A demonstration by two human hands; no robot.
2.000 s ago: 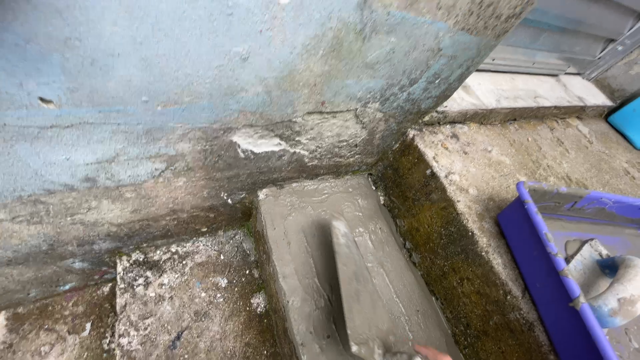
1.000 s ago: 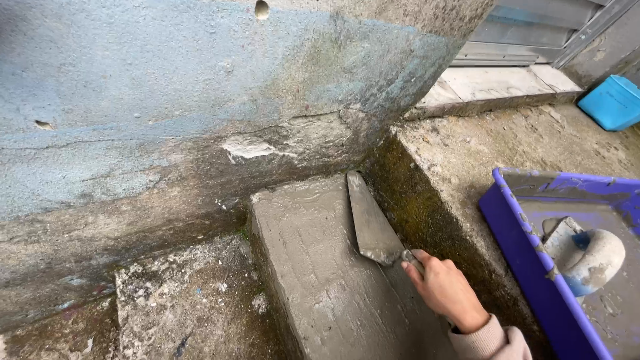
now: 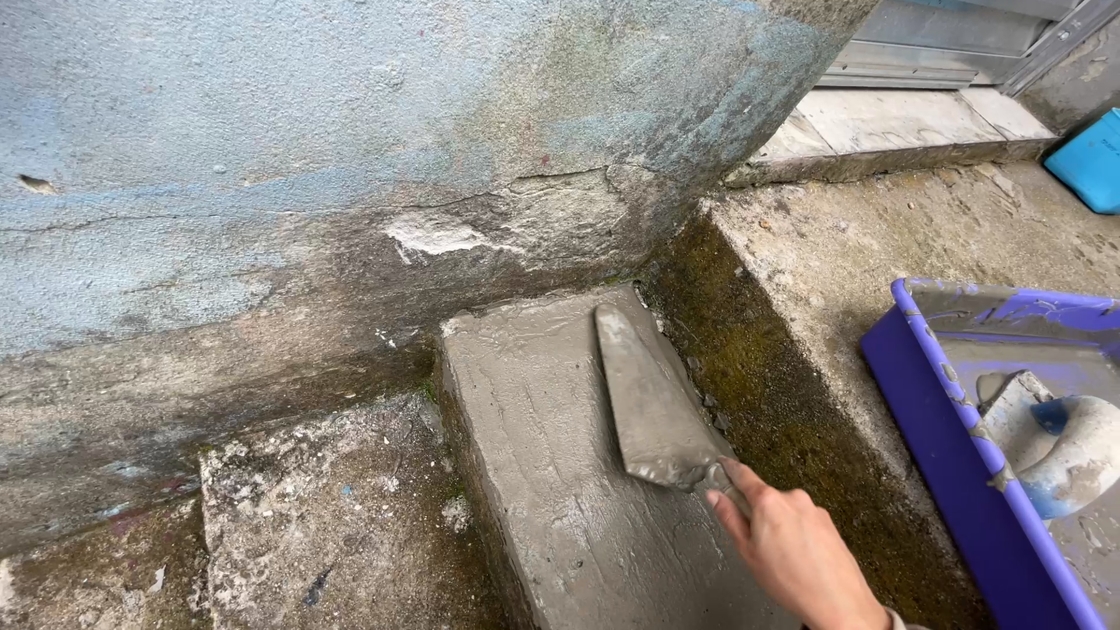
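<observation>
My right hand grips the handle of a masonry trowel at the lower middle. The trowel's blade is coated in grey mortar and lies flat on or just over the wet mortar on a concrete step. Its rounded tip points toward the wall, near the step's right back corner. The mortar shows streaks and low ridges. My left hand is not in view. At the right is a purple plastic tub with mortar inside, and in it lies a smeared tool with a curved white and blue handle.
A worn wall with peeling blue paint rises behind the step. Its neighbours are a lower rough step at the left and a higher, mossy-sided one at the right. Beyond are a tiled sill, a metal door and a blue container.
My right hand, mostly out of view two seconds ago, is now well in view with the trowel. Since one second ago the blade has shifted slightly back from the wall corner.
</observation>
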